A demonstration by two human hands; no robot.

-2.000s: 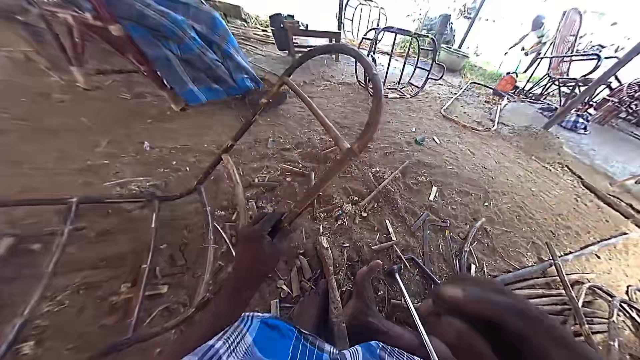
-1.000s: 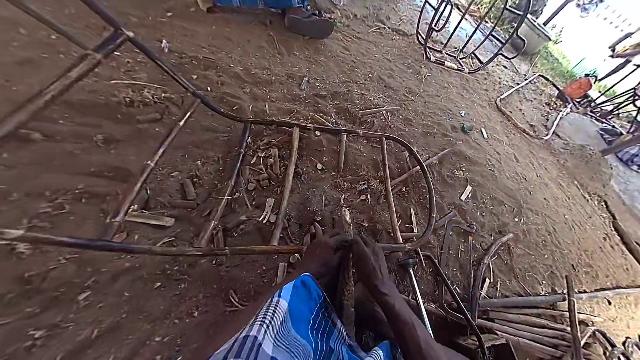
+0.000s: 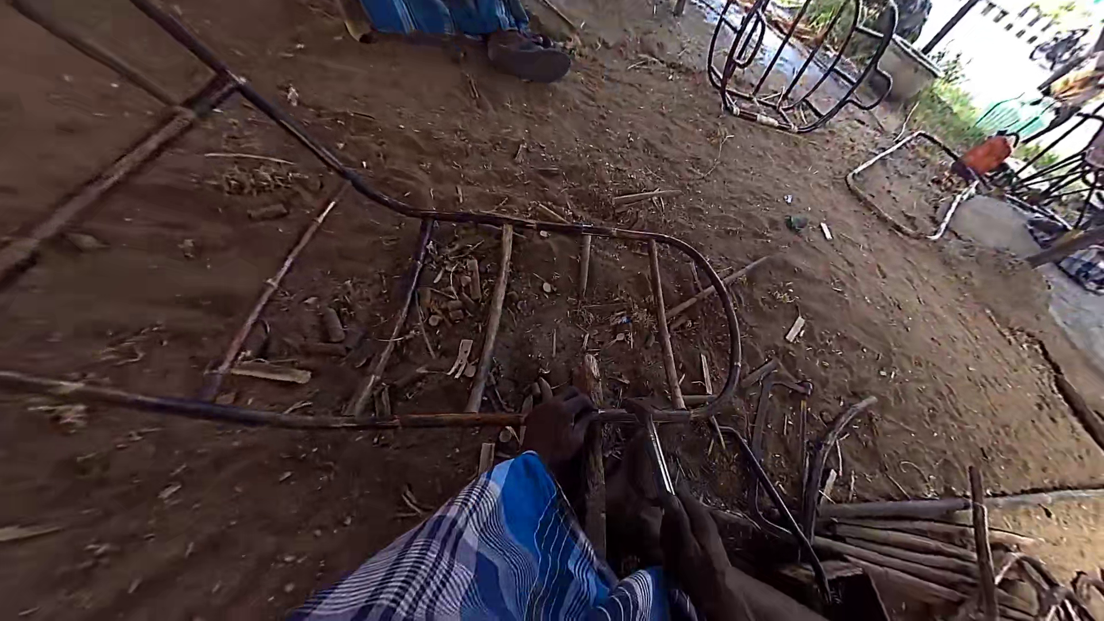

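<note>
A bent cane frame (image 3: 448, 420) with several crossbars stretches across the view. Its rounded end lies in front of me. My left hand (image 3: 561, 424) is closed around the frame's near rail, beside an upright wooden stick (image 3: 593, 483). My right hand (image 3: 694, 539) grips the handle of a hammer with a metal shaft (image 3: 660, 457). The hammer's dark head is at the near rail, right of my left hand; whether it touches the rail cannot be told. A checked blue cloth (image 3: 492, 543) covers my lap.
Cane sticks (image 3: 906, 552) lie in a bundle at the lower right, by a bow saw (image 3: 780, 509). Wood offcuts (image 3: 267, 373) litter the dirt. Another cane frame (image 3: 798, 69) stands at the top right. A person's foot (image 3: 528, 56) is at the top.
The cane frame has swung down from its raised, tilted position. My right hand, on the frame's rail one second ago, now holds the hammer, which earlier rested beside the stick.
</note>
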